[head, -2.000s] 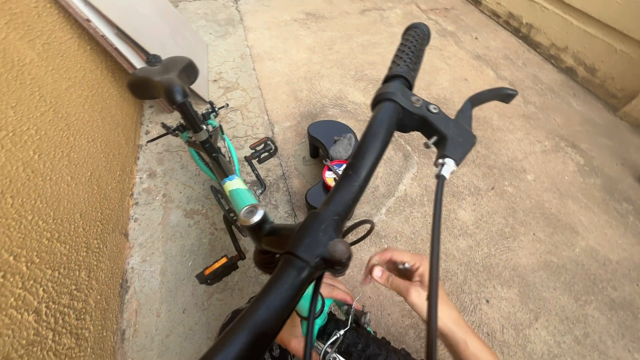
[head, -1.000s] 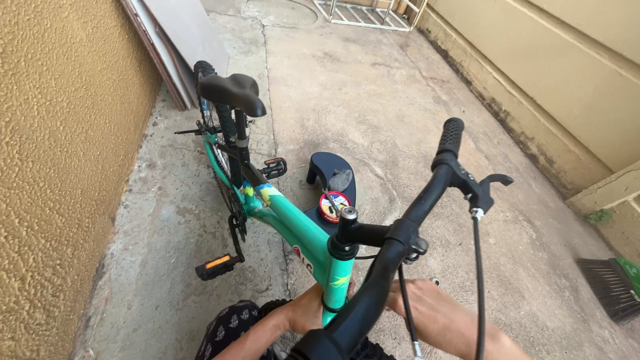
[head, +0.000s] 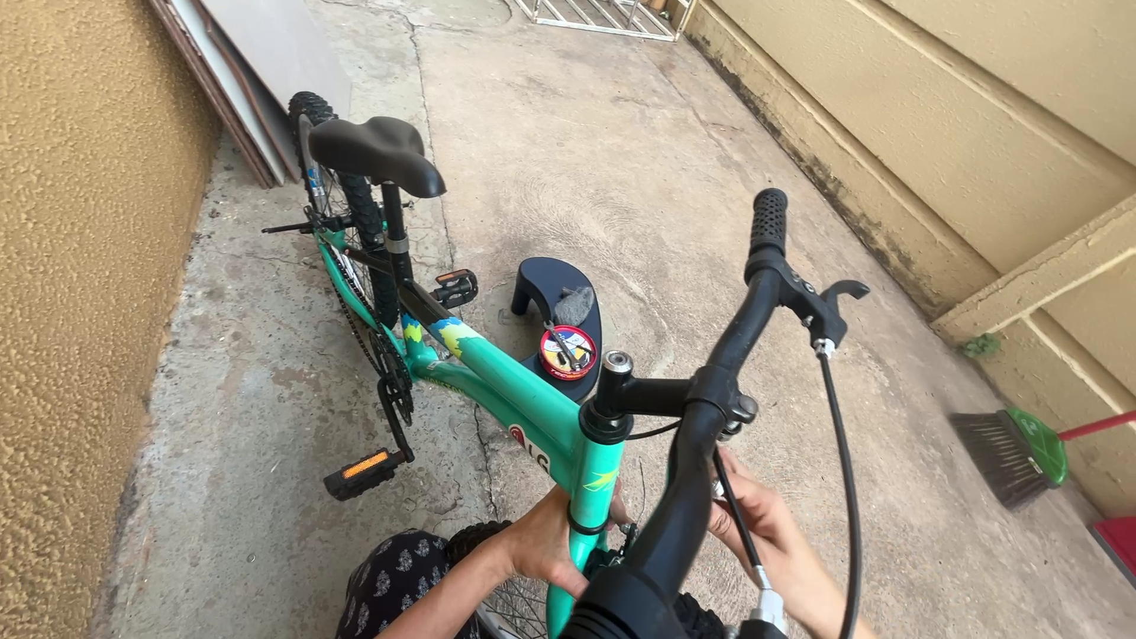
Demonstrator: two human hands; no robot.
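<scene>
A green bicycle (head: 506, 390) stands upright on concrete. My left hand (head: 546, 541) wraps around the fork just below the head tube, its fingertips reaching behind toward the front brake. My right hand (head: 754, 515) is raised behind the black handlebar (head: 688, 488), thumb and fingers close together near a small silvery part; the bar and a cable partly hide what is between them. A brake lever (head: 830, 311) with its black cable (head: 848, 470) sits at the bar's far end. The front tyre (head: 697, 617) shows only in part beneath the bar.
A dark blue curved stool (head: 555, 275) holds a grey cloth (head: 574, 304) and a round red tin (head: 568, 353) with a wrench on it. Panels (head: 275, 71) lean on the left wall. At right are a broom (head: 1016, 457) and a wall; a white metal rack (head: 612, 18) stands behind.
The handlebar sits farther right in view than two seconds ago, and the view has shifted to show more of the bicycle. My right hand has risen from low beside the cable since one second ago.
</scene>
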